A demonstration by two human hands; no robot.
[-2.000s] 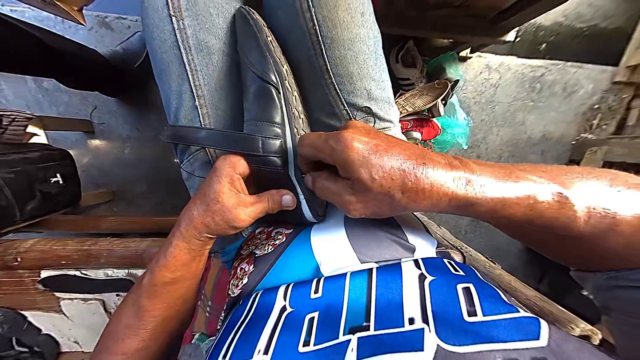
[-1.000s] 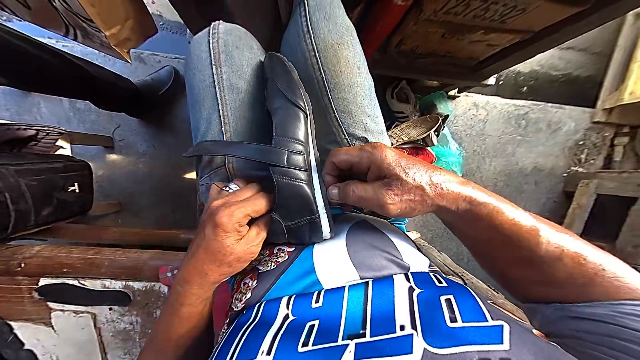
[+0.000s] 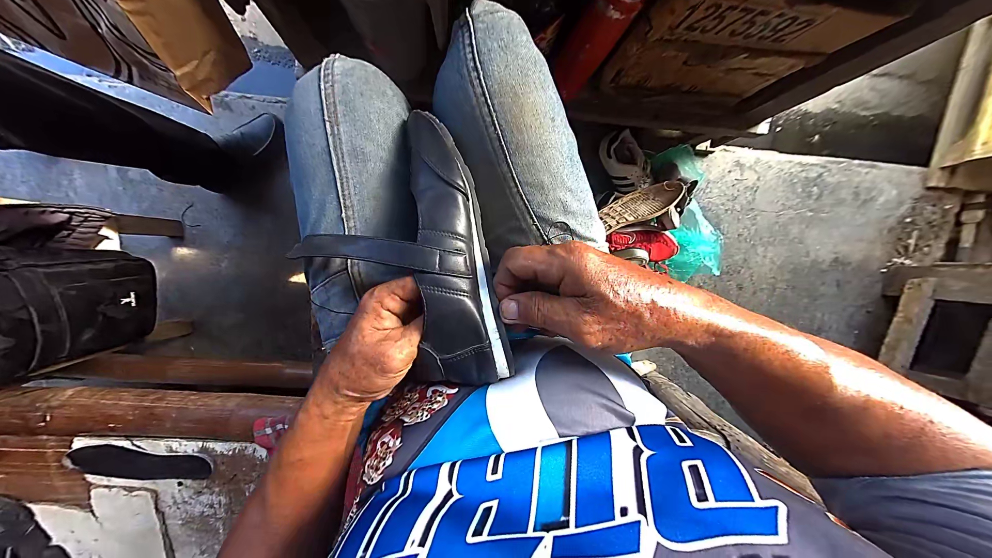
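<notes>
A black leather shoe [image 3: 449, 271] lies on its side across my lap, toe pointing away and sole edge toward the right. Its loose strap [image 3: 364, 252] stretches left over the jeans. My left hand [image 3: 380, 341] grips the shoe's upper edge near the heel, fingertips tucked inside the opening and hidden. Beside the pale sole edge is my right hand [image 3: 566, 294], with curled fingers and the thumb against the index finger. Whether it pinches something small cannot be seen. A thin dark loop [image 3: 559, 231] shows just above its knuckles.
Worn shoes [image 3: 639, 205] and a green plastic bag [image 3: 697, 240] lie on the floor at right. A black bag [image 3: 77, 306] is at left, near a bamboo bench [image 3: 155, 411] with a black insole-shaped piece [image 3: 139, 463]. Another person's leg [image 3: 108, 116] extends in at upper left. A wooden crate [image 3: 721, 46] stands ahead.
My left hand, seen earliest with its thumb over the shoe's sole edge, now holds the upper on the left side. The right hand has come slightly away from the sole.
</notes>
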